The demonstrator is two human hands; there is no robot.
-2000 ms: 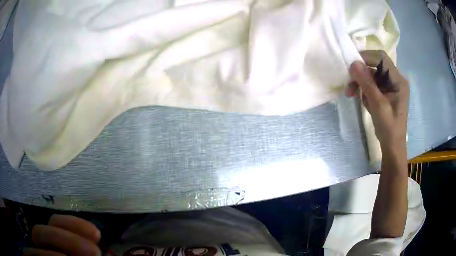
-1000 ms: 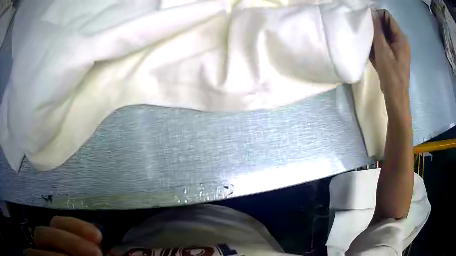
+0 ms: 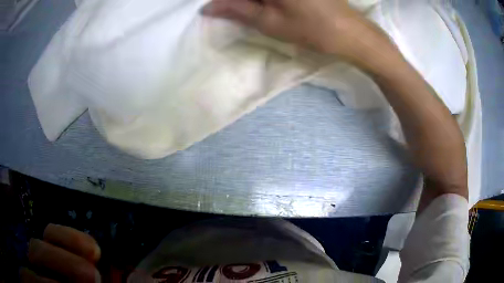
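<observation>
The off-white jacket [image 3: 166, 121] lies in folds across the upper part of the table, with a rounded corner towards me and a squared corner at the left. My right hand [image 3: 282, 19] reaches over it from the right, at the top edge of the view, blurred. Its fingertips touch the cloth; whether they grip it, or hold the dark tool, I cannot tell. My left hand [image 3: 63, 254] is at the lower left, below the table edge and off the jacket. Only its curled fingers show, cut off by the frame, and no held thing is visible.
The blue-grey table [image 3: 265, 160] has a curved, taped front edge. White cloth [image 3: 395, 237] hangs below it at the right, near a yellow rack bar [image 3: 491, 204]. Clutter shows at the far right edge. My printed white shirt [image 3: 237, 243] is at the bottom.
My right hand has moved left from the jacket's right end to its upper middle. The jacket's left part has shifted up and right, and its right part is rearranged. My left hand has barely moved.
</observation>
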